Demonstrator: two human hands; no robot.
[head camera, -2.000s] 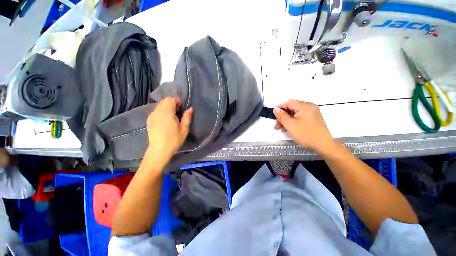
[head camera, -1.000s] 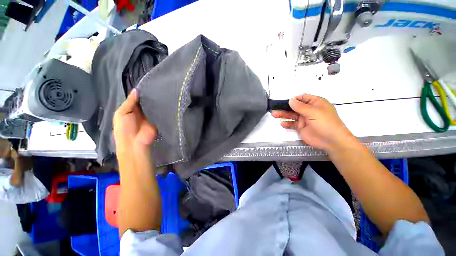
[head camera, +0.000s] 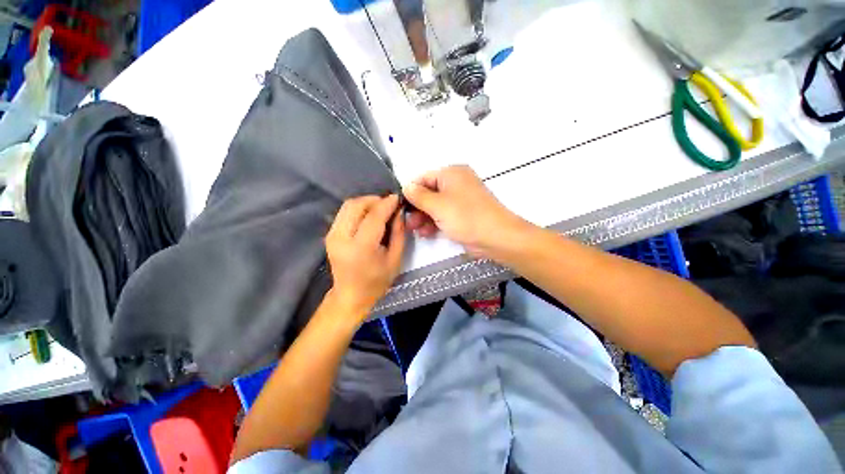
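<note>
A dark grey garment piece (head camera: 269, 176) lies spread on the white machine table (head camera: 547, 148) and hangs over its front edge, with a pale topstitched seam near its top right side. My left hand (head camera: 366, 250) pinches its right edge. My right hand (head camera: 459, 208) meets the left at the same spot, fingertips closed on the garment edge. A small dark bit shows between the fingertips; the strip seen earlier is mostly hidden there. The presser foot (head camera: 428, 93) stands behind my hands, apart from the cloth.
Shears (head camera: 709, 111) with green and yellow handles lie at right, near a black strap (head camera: 820, 88) on white cloth. A folded grey garment pile (head camera: 107, 204) lies at left. Blue crates (head camera: 662, 255) and a red object (head camera: 190, 440) are below the table.
The view has turned and shifted right. My left hand has moved from the garment's left side to its right edge, beside my right hand. The garment is now spread out longer, and the dark strip is mostly covered.
</note>
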